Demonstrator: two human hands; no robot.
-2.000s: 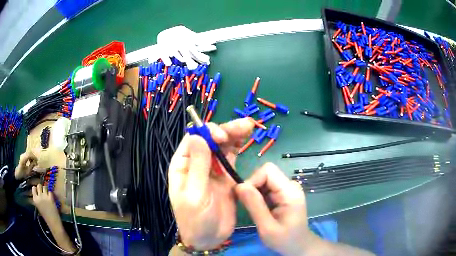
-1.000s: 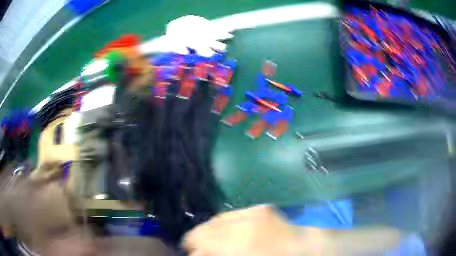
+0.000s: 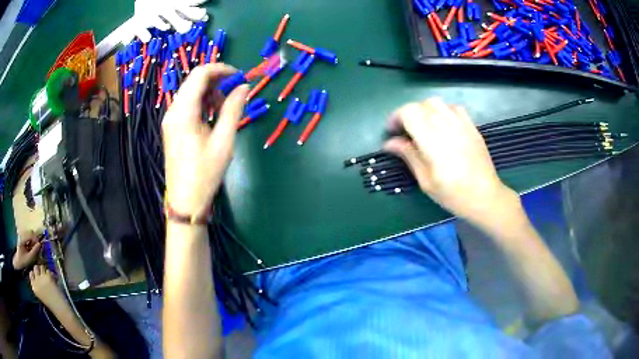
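Note:
My left hand [image 3: 200, 123] is above the right edge of the finished pile, with a blue-and-red connector [image 3: 232, 83] between thumb and fingertips; its red part is blurred and points right. My right hand [image 3: 452, 158] is over the bundle of black cables [image 3: 539, 144], fingers curled near the cables' pale-tipped left ends. Whether it grips a cable is hidden. The bundle's brass-coloured ends point right. Loose blue-and-red connectors [image 3: 313, 116] lie mid-bench. The finished leads [image 3: 143, 154] lie at the left, blue-red ends away from me, black tails over the bench edge.
A black tray [image 3: 490, 62] heaped with blue-red pieces is at the upper right. A single black cable [image 3: 385, 64] lies beside it. A white glove [image 3: 157, 15] is beyond the pile. A machine [image 3: 77, 189] and another person's hands [image 3: 43, 280] are at far left.
The lead that was in my hands is no longer in them. My left hand has moved up to the loose connectors and holds one. My right hand has moved right over the cables. The view has shifted.

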